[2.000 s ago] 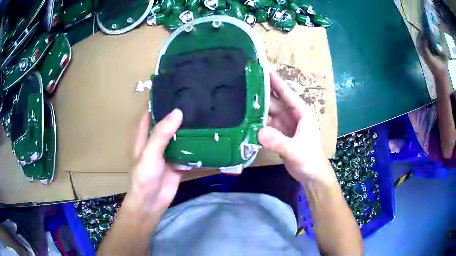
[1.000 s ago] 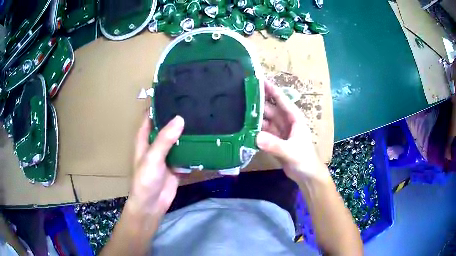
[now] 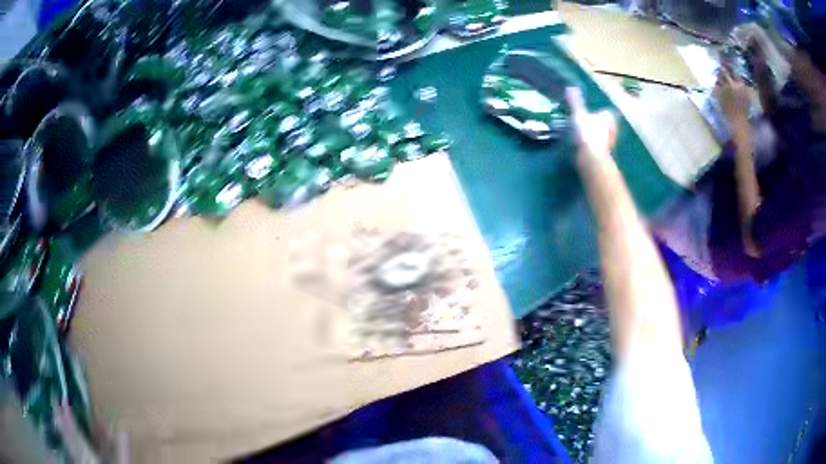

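A glossy green car body shell with a pale rim and dark middle is over the green bench top, upper right of centre. My right hand reaches out with its fingertips at the shell's right edge; blur hides whether it grips. My left hand is at the lower left edge, cut off and blurred, beside green shells; its grasp cannot be told. The white glue dish stands on a stained patch of the cardboard cover.
Small green and silver fittings are heaped across the back. More shells stand at the left. A bin of small fittings is below the bench edge. Another person's arm is at the right.
The view has swung and blurred. The shell held in both hands is no longer in front of me; a shell is now at my right hand. My hands have moved far apart.
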